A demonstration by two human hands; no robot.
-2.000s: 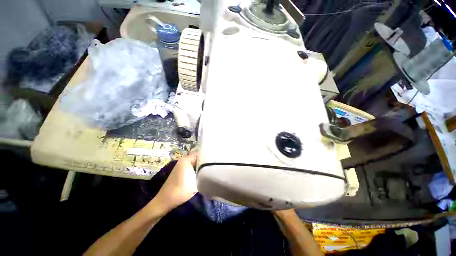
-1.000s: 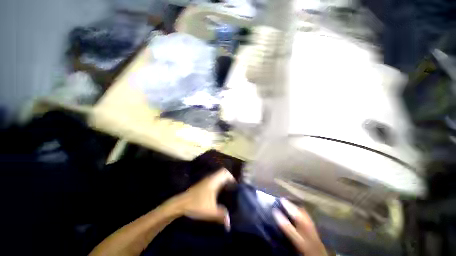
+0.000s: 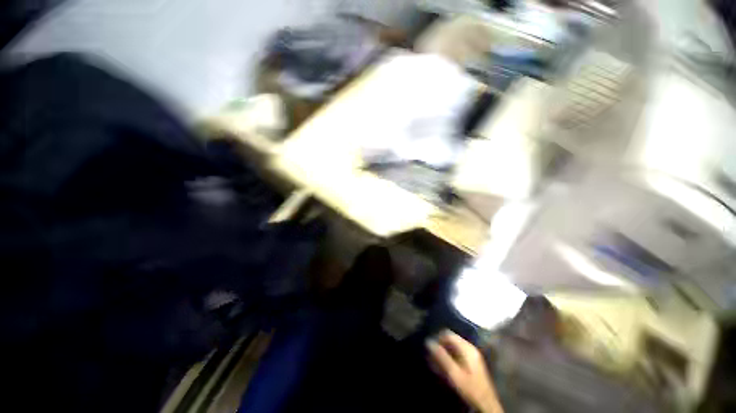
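The view is strongly blurred. My right hand [image 3: 462,367] is at the bottom, right of centre, its fingers pointing up and left over dark cloth [image 3: 363,347]; whether it grips the cloth is unclear. My left hand is not visible. The cream sewing machine head [image 3: 597,218] is at the right, partly cut off, with a blue mark low on its front. A bright white lamp glow [image 3: 487,297] shows below it, just above my hand.
The cream-yellow table [image 3: 323,165] runs across the upper middle with a whitish plastic bag [image 3: 424,105] on it. A dark bundle [image 3: 319,56] lies beyond. A large dark mass [image 3: 89,234] fills the left. A blue strip [image 3: 278,363] shows at the bottom.
The view has swung left, so the machine, table and bag sit further right. My left hand has gone from view. My right hand remains low in the picture.
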